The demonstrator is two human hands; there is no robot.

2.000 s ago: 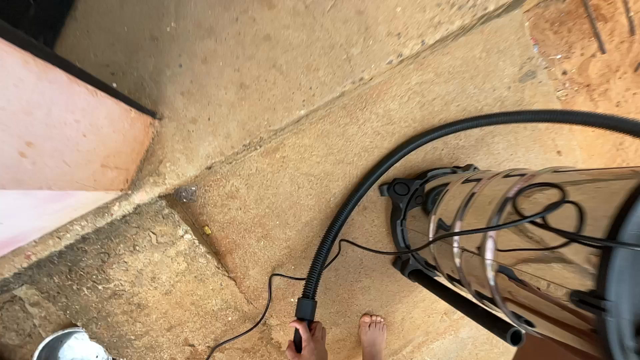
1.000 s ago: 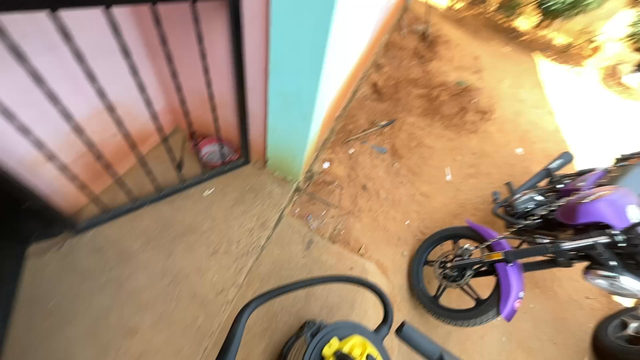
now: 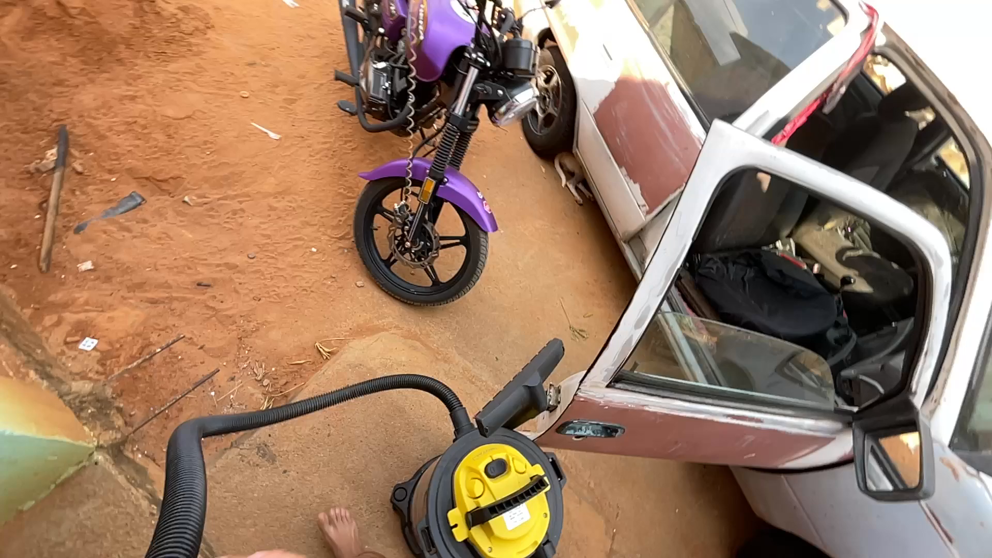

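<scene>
Neither my left hand nor my right hand can be made out. A sliver of skin shows at the bottom edge, too little to tell which body part it is. Beside my bare foot (image 3: 341, 531) stands a drum vacuum cleaner (image 3: 496, 504) with a yellow and black top and a black carry handle. Its ribbed black hose (image 3: 310, 411) arches left and runs out at the bottom edge. A black floor nozzle (image 3: 521, 387) reaches up beside the vacuum's rim, close to the open car door (image 3: 682, 434).
The white and reddish car (image 3: 659, 132) fills the right side, a black bag (image 3: 767, 291) inside it. A purple motorcycle (image 3: 426, 194) stands at upper centre. On the dirt at left lie a wooden-handled tool (image 3: 53, 201) and thin rods (image 3: 174, 399). A wall corner (image 3: 35, 449) juts in.
The view has swung right to the motorcycle and car. Two seconds ago a hand gripped the hose's end; that hand is out of sight now.
</scene>
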